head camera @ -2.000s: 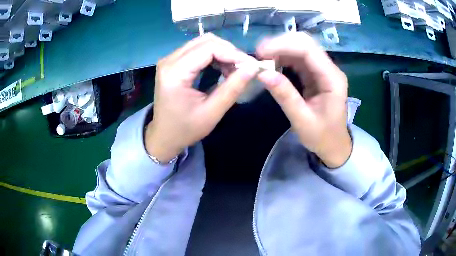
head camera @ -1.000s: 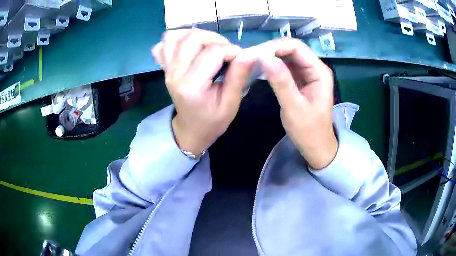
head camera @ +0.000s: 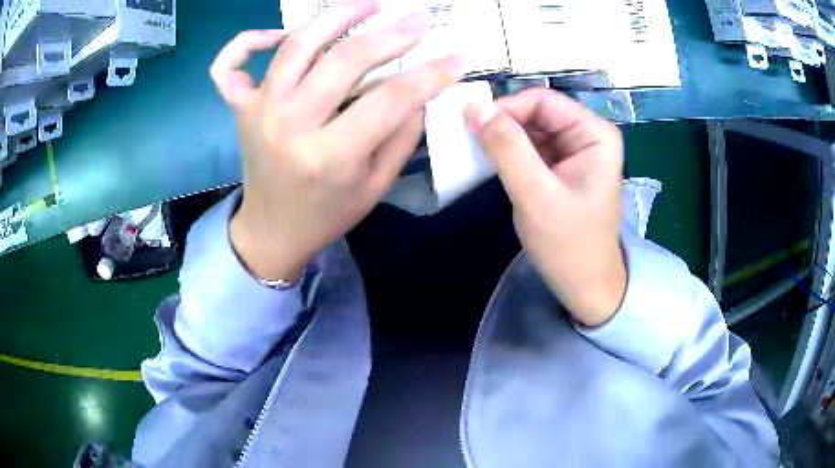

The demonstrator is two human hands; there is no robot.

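Observation:
A white piece that looks like a label strip (head camera: 456,155) hangs in front of the bench edge. My right hand (head camera: 569,206) pinches its upper right part between thumb and fingers. My left hand (head camera: 316,160) is spread, back towards me, partly over a row of white retail boxes (head camera: 549,35). Its side is close to the strip's left edge; whether they touch is unclear. Its fingertips are slightly blurred, and its thumb is largely hidden.
Stacked cartons with hang tabs stand at the left (head camera: 82,37) and right (head camera: 774,27) of the green bench mat (head camera: 201,119). A dark waste bin (head camera: 137,260) holds white scraps and a bottle on the floor at left. A grey metal frame (head camera: 717,219) stands at right.
My hands have parted. My left hand has opened and moved left. The white piece now shows large at my right fingertips. The boxes look nearer and bench items have shifted in view.

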